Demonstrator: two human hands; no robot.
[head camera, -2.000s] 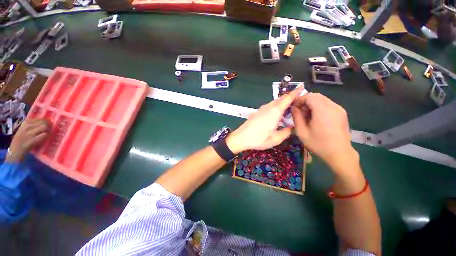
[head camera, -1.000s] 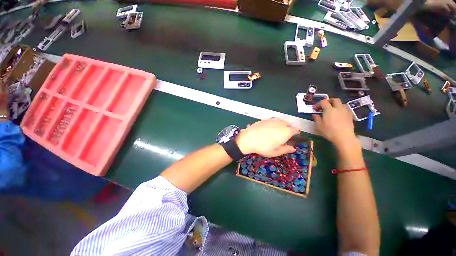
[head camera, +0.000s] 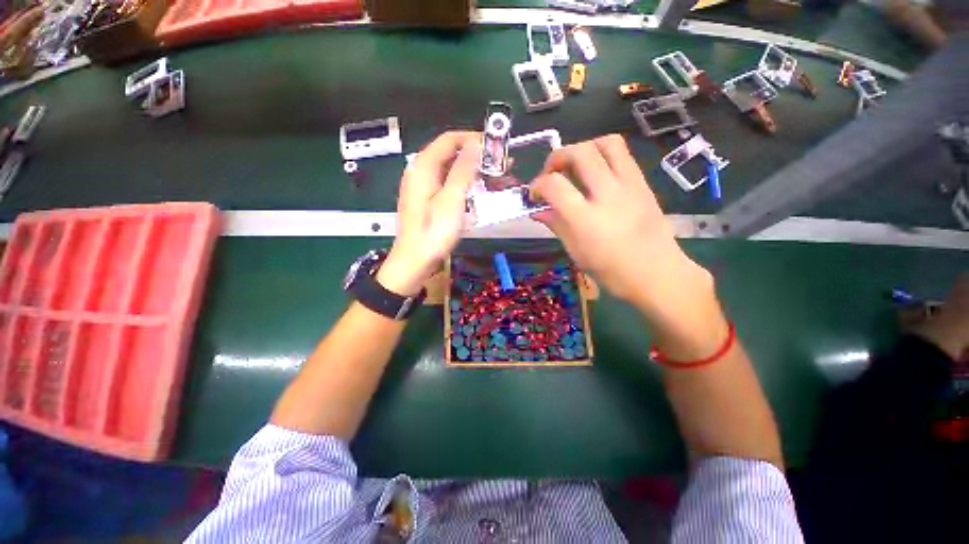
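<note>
A white housing (head camera: 505, 202) is held up between my two hands above the rail. A narrow piece with a round white part (head camera: 494, 138) stands up from it. My left hand (head camera: 438, 197) grips the housing's left side. My right hand (head camera: 608, 213) has its fingertips on the right side; what lies under them is hidden. Below sits a cardboard parts box (head camera: 517, 364) full of round blue-black components with red wires. A blue cylinder (head camera: 504, 271) lies at the box's far side.
Other housings (head camera: 370, 138) lie on the green belt, one beside a blue piece (head camera: 714, 179). The pale rail (head camera: 298, 224) crosses in front. A pink foam tray (head camera: 159, 351) is at left, a grey post (head camera: 808, 159) at right. Another person's hand (head camera: 946, 319) is at the right edge.
The view has shifted. The housing on the belt is now lifted in both hands. My left hand has moved up from the parts box. A blue cylinder now shows in the box.
</note>
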